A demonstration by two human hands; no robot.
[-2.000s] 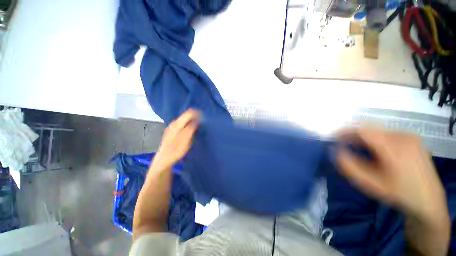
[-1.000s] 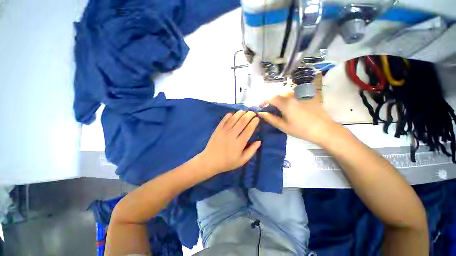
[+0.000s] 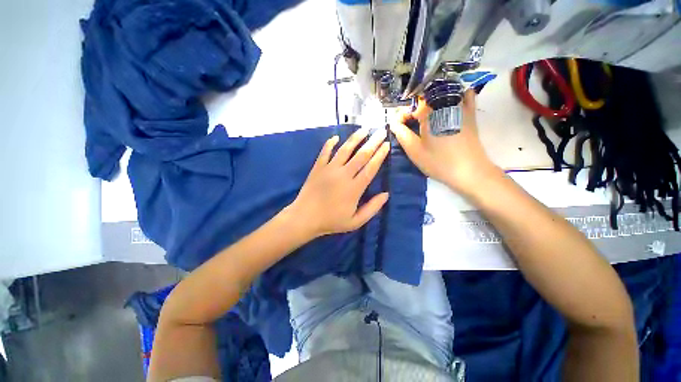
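A blue garment piece (image 3: pixel 261 175) lies on the white machine table, its far edge at the needle area of the sewing machine (image 3: pixel 384 45). Two thin black strips (image 3: pixel 383 231) run down it towards me. My left hand (image 3: pixel 343 183) lies flat on the cloth left of the strips, fingers spread, holding nothing. My right hand (image 3: pixel 444 145) is at the cloth's far edge beside the presser foot (image 3: pixel 387 97); its fingertips are partly behind the ribbed tension knob (image 3: pixel 446 119) and lost in glare, so its grip is unclear.
Bunched blue cloth (image 3: pixel 164 74) lies at the upper left. A black strip bundle (image 3: pixel 627 142) with red and yellow loops lies right of the machine. A ruler strip (image 3: pixel 485 233) runs along the table's front edge. Blue cloth hangs below right, and a blue-framed bin (image 3: pixel 147 336) stands below left.
The cloth, held up off the table two seconds ago, now lies flat at the machine. Since one second ago, both hands and the cloth's far edge have moved slightly up towards the needle.
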